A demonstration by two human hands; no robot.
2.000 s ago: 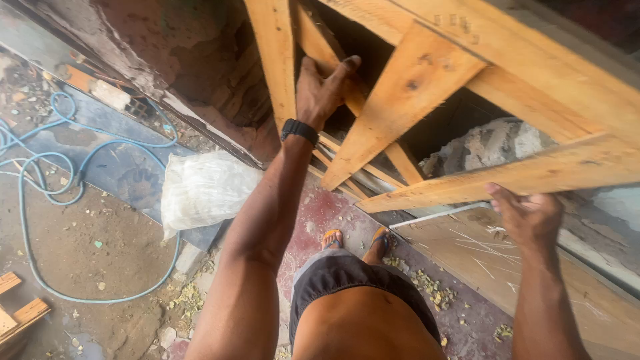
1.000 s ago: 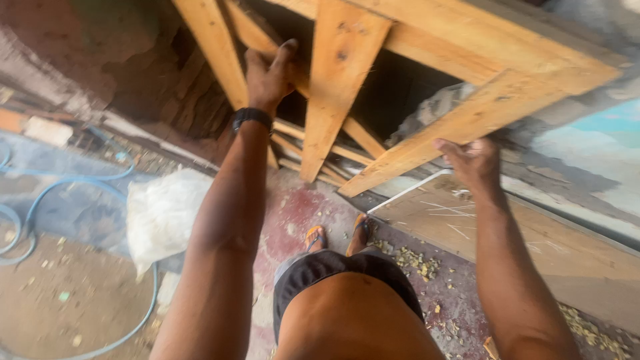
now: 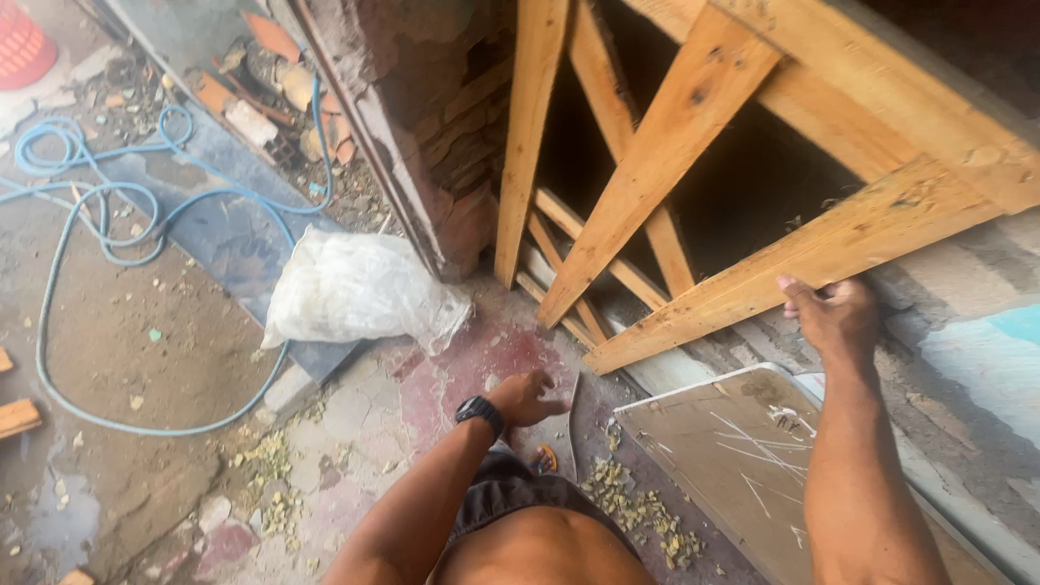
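A wooden frame of pale boards with diagonal braces (image 3: pixel 662 154) stands upright in a dark wall opening. My right hand (image 3: pixel 837 313) rests at the near edge of its right-hand board (image 3: pixel 796 264), thumb and fingertips against the wood; whether the fingers close round the edge is hard to tell. My left hand (image 3: pixel 528 398), with a black watch on the wrist, hangs over the red-painted floor below the frame. It touches no board, and its fingers are apart and slightly bent.
A stuffed white sack (image 3: pixel 357 284) lies by the wall corner. Blue hose (image 3: pixel 49 325) loops over a dark slab (image 3: pixel 227 252) and dirt floor. A brown panel (image 3: pixel 715 455) leans low at right. Broken bricks (image 3: pixel 248 122) and a red basket (image 3: pixel 24 49) are at upper left.
My left hand has let go of the frame's inner brace and come down toward my body. My right hand stays at the right-hand board.
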